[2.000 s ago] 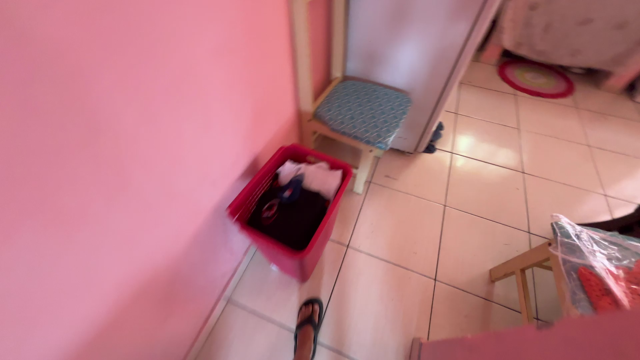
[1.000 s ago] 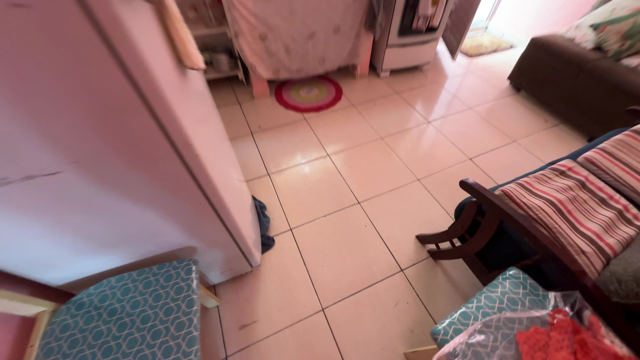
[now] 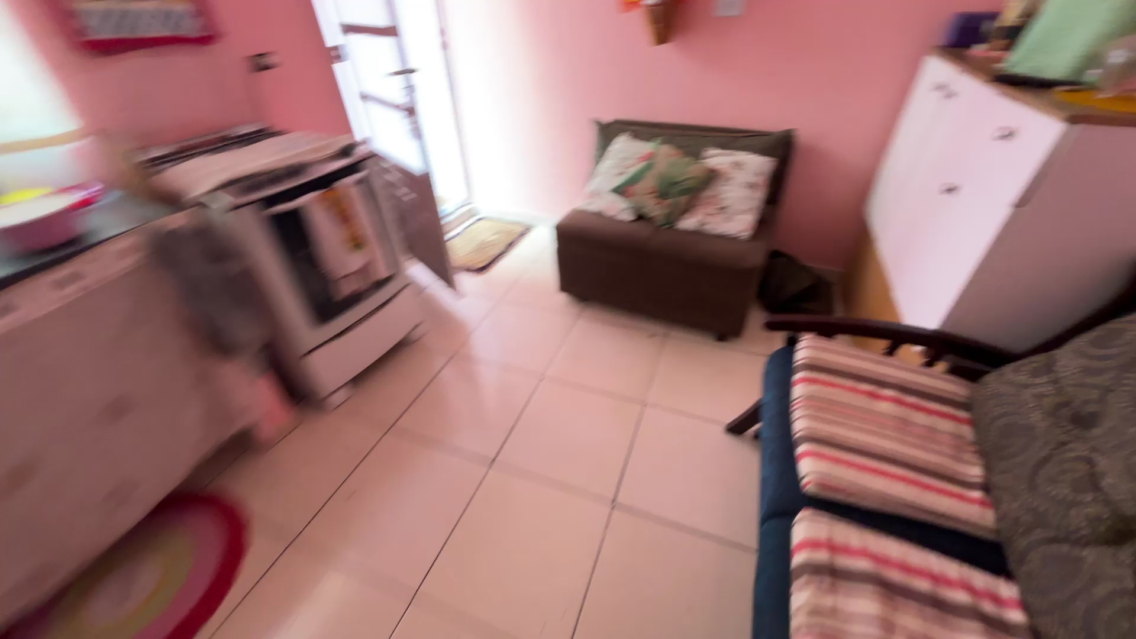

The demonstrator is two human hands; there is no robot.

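Observation:
Neither of my hands shows in the head view, so what they hold or touch is hidden. A tiled floor runs through the middle. On the right is a dark wooden sofa frame with blue padding and striped seat covers. At the left stands a stove with towels hanging over its oven door. A small brown sofa bears several patterned cushions against the pink wall.
An oval rug lies at lower left beside a cloth-covered counter. A doormat lies by the bright open door. A white chest of drawers stands at right, with objects on top. A pink basin sits on the counter.
The view has swung far to the right and forward. The red basket, the blue-patterned chair and the bag with red contents, seen earlier, are out of view.

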